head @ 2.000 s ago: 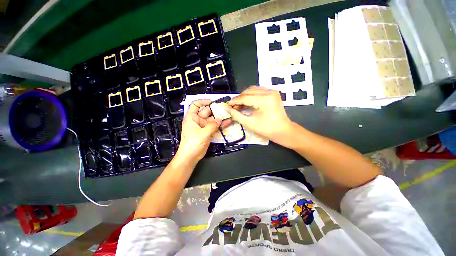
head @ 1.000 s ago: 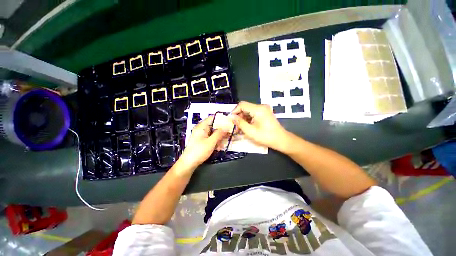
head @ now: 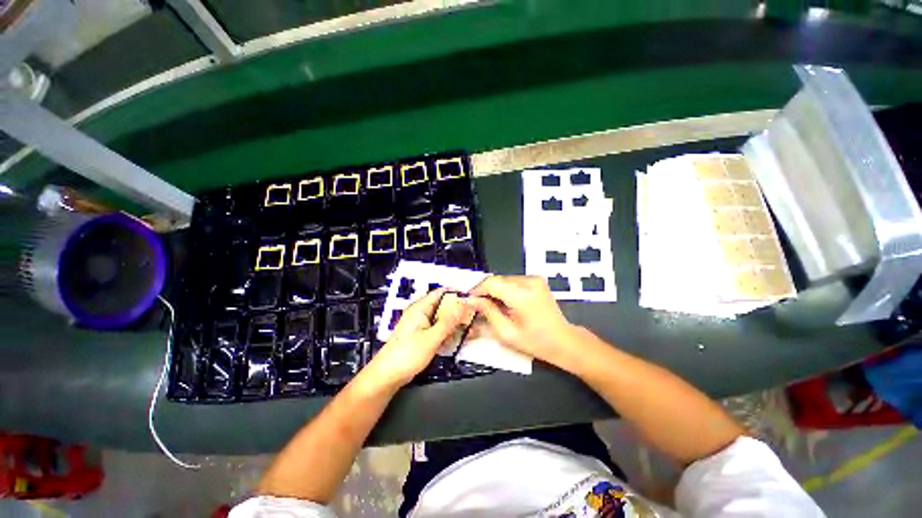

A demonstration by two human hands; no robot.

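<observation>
My left hand and my right hand meet over the near right part of the black blister tray. Between the fingers is a dark frame, mostly hidden, with only a dark edge showing near the left fingertips. The right fingertips press or pinch at it; any small piece in them cannot be made out. A white die-cut adhesive sheet with dark notched holes lies under both hands, over the tray. Two rows of parts in the tray show yellow outlines; the nearer pockets look all black.
A used white sheet with dark cutouts lies right of the tray. Further right are a stack of sheets with tan squares and clear plastic wrap. A purple-rimmed fan with a white cord stands left. A metal rail crosses behind.
The view has tilted up, so the bench sits lower in the picture. The hands have closed together over the frame, which showed more clearly before and is now mostly covered.
</observation>
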